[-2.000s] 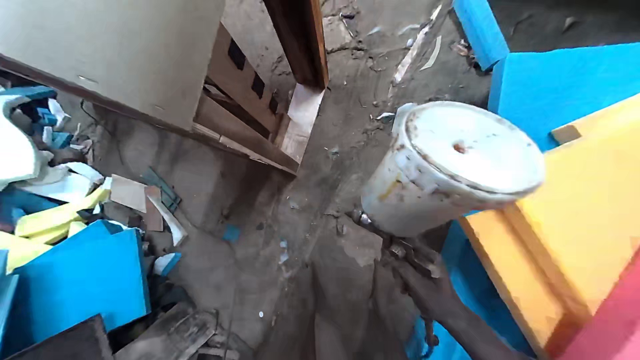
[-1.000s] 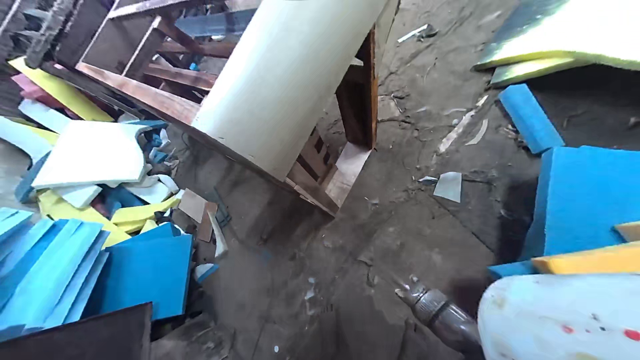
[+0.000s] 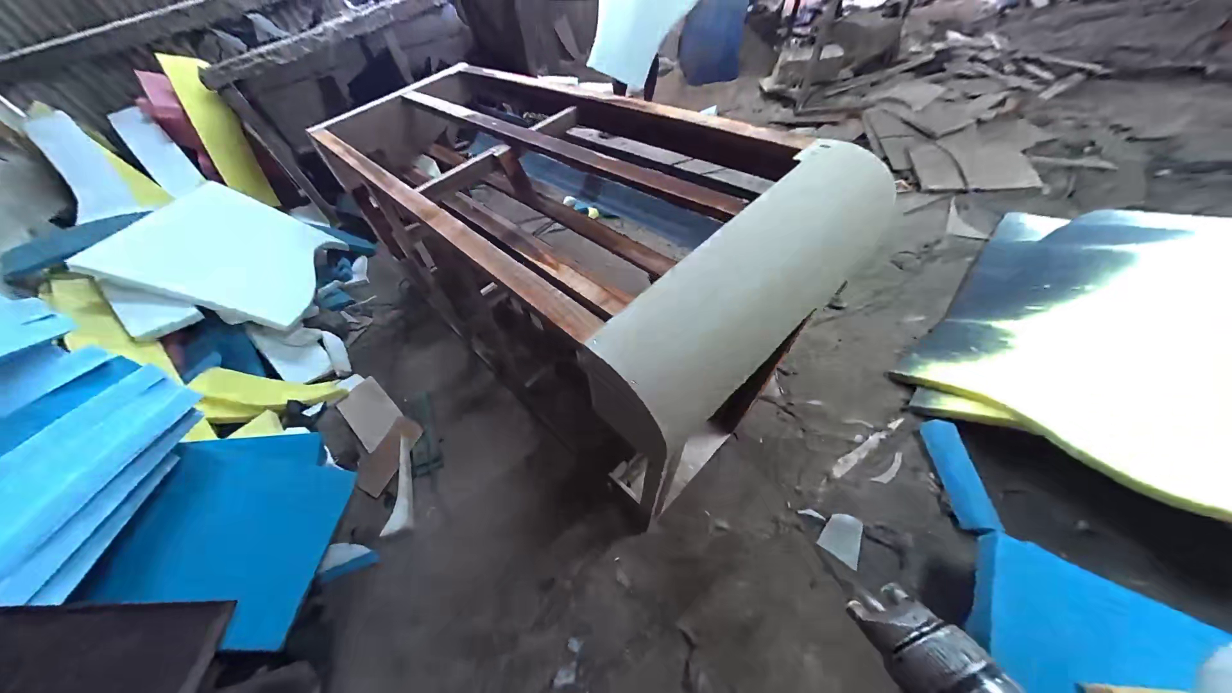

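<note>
Neither of my hands shows. At the lower right, the dark metal front of what looks like a spray gun (image 3: 929, 650) points up and left over the dirt floor. Whatever holds it is below the edge of the view. A sliver of the white container (image 3: 1220, 671) shows at the right edge. Ahead stands a wooden sofa frame (image 3: 539, 279) with open slats. A curved, pale board panel (image 3: 751, 298) covers its near end, and the frame's near lower corner rests close to the floor.
Blue foam sheets (image 3: 231, 520) and white foam (image 3: 221, 255) are heaped at left, with yellow offcuts (image 3: 255, 390). At right lie a large yellow-edged foam sheet (image 3: 1107, 337) and a blue foam block (image 3: 1088, 616). Board scraps (image 3: 972, 159) lie at the back; a dark panel (image 3: 106, 640) is lower left.
The view has swung up and left, bringing the whole sofa frame in. The white container has moved from right of centre to the lower right edge, and the hand below it has left the view.
</note>
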